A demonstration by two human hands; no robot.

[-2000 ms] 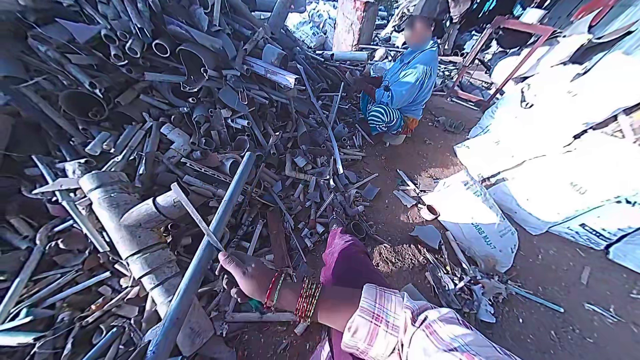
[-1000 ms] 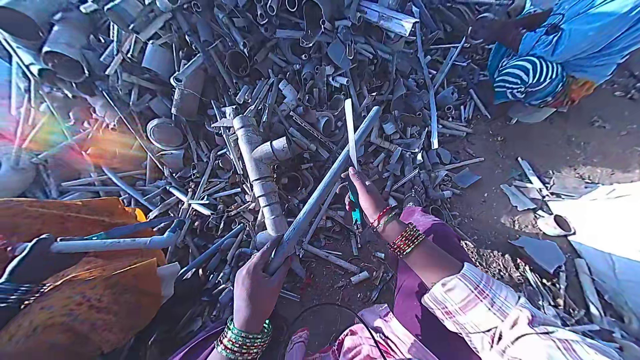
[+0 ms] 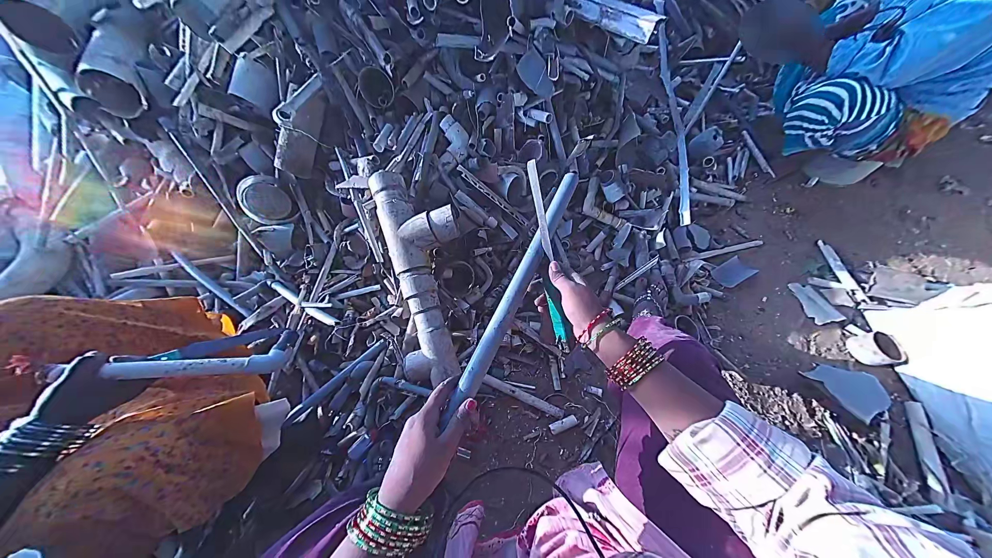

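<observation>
My left hand point(image 3: 434, 446) is closed around the lower end of a long grey plastic pipe point(image 3: 508, 298), which slants up and away to the right. My right hand point(image 3: 577, 302), with red and gold bangles at its wrist, grips a tool with a green handle point(image 3: 555, 314). A flat pale blade or strip point(image 3: 539, 209) rises from that hand and lies close against the pipe's upper part; whether they touch is unclear. Left of the pipe, a thick grey pipe fitting with a side branch point(image 3: 415, 271) rests on the scrap.
A heap of scrap pipes and fittings point(image 3: 480, 116) spreads ahead. At the left, a co-worker's hand point(image 3: 85, 380) holds a bent pipe point(image 3: 194, 366). Another person in blue point(image 3: 914, 62) sits at the upper right. A white sack point(image 3: 945, 333) and plastic shards point(image 3: 852, 391) lie right.
My left hand, out of view two seconds ago, now holds the pipe's lower end. The view has swung left and down, bringing the co-worker in orange into sight.
</observation>
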